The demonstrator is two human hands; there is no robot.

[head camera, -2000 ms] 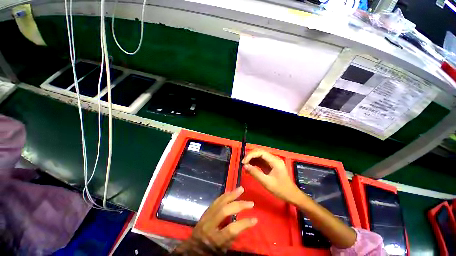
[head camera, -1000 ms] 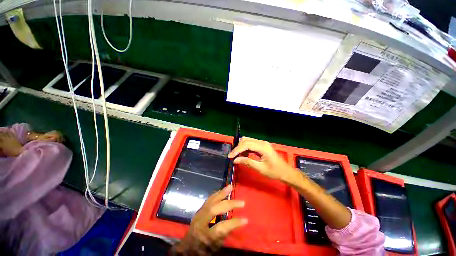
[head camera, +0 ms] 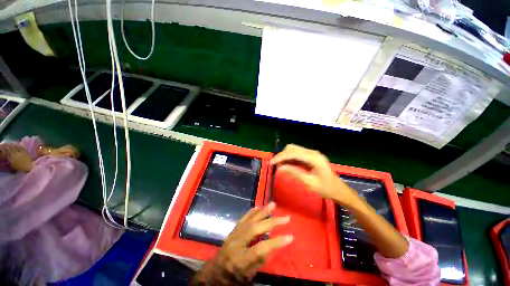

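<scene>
A thin dark tablet (head camera: 273, 183) stands nearly edge-on at the middle slot of the red tray (head camera: 174, 209). My right hand (head camera: 307, 170) is bent over its far part, with the fingertips at its edge; the hand is slightly blurred. My left hand (head camera: 246, 246) is around its near end, with fingers spread and the thumb hidden. The held tablet's screen cannot be made out; a brighter red area shows beside its edge. A black tablet (head camera: 222, 195) lies in the left slot. Another tablet (head camera: 358, 223) with small text lines lies in the right slot, partly under my right forearm.
A white tray (head camera: 182, 114) with dark tablets is at the back left, a dark device (head camera: 212, 114) beside it. White cables (head camera: 124, 139) hang at left. Sheets (head camera: 313, 75) hang from the shelf. Another red tray (head camera: 411, 209) is at right. A person's pink sleeve (head camera: 47, 179) is at left.
The held tablet has shifted slightly right, away from the left-slot tablet. My right hand has moved slightly up and right. The other person's hands at left have come into view since the first frame.
</scene>
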